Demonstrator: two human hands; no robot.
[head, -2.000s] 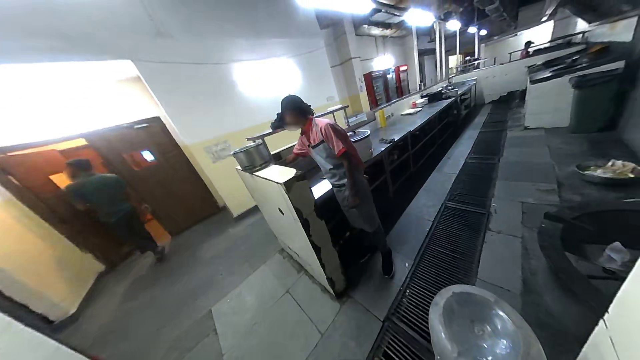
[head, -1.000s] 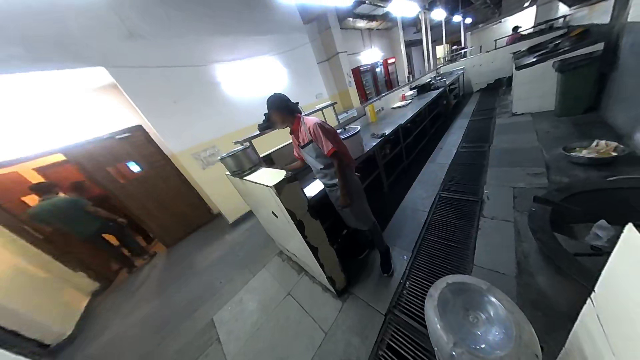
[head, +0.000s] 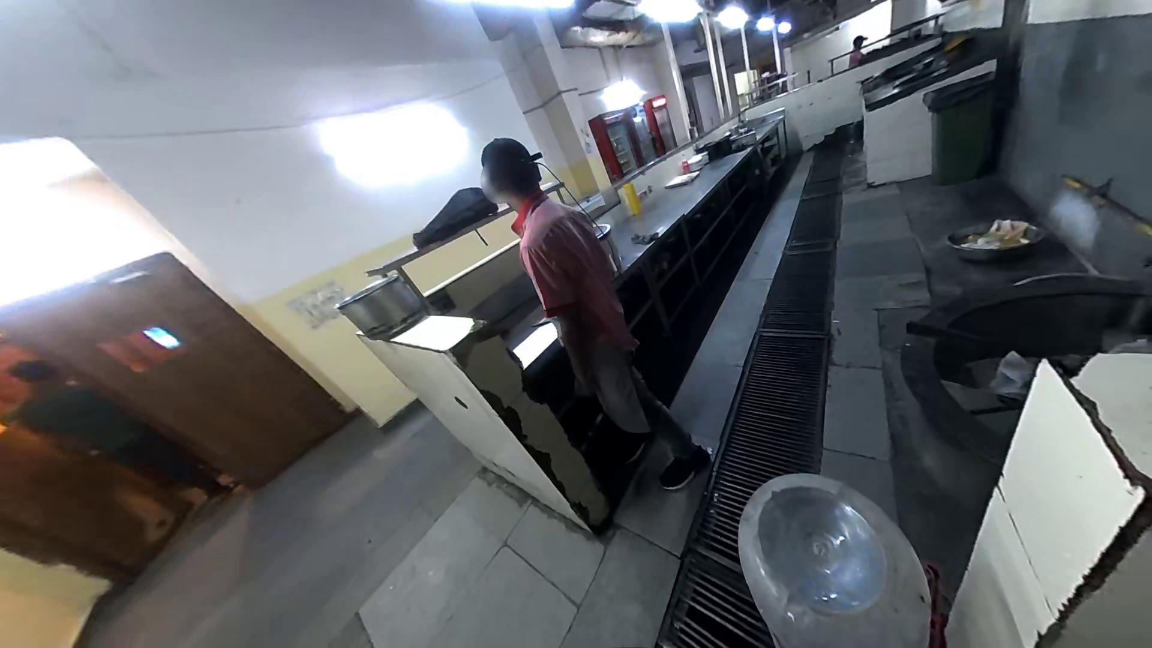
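Neither of my hands shows in the head view. Low in front of me, right of centre, a translucent plastic container (head: 823, 549) with a round hollow stands over the edge of the floor grating. At the near end of the long counter, a metal pot (head: 384, 306) rests on a tiled ledge (head: 438, 332). A person (head: 576, 279) in a cap, red shirt and apron stands beside it. A yellow bottle (head: 632, 199) is on the metal counter (head: 661, 205) behind that person.
A drain grating (head: 774, 414) runs along the floor. On the right are a round dark pit (head: 954, 360), a bowl of food scraps (head: 994, 239), a green bin (head: 961, 135) and a broken-edged tiled wall (head: 1026, 504). Another person (head: 81, 418) is by the wooden doors (head: 225, 360) at left.
The person in the red shirt has straightened up and turned toward the counter. The person in green has gone further into the doorway.
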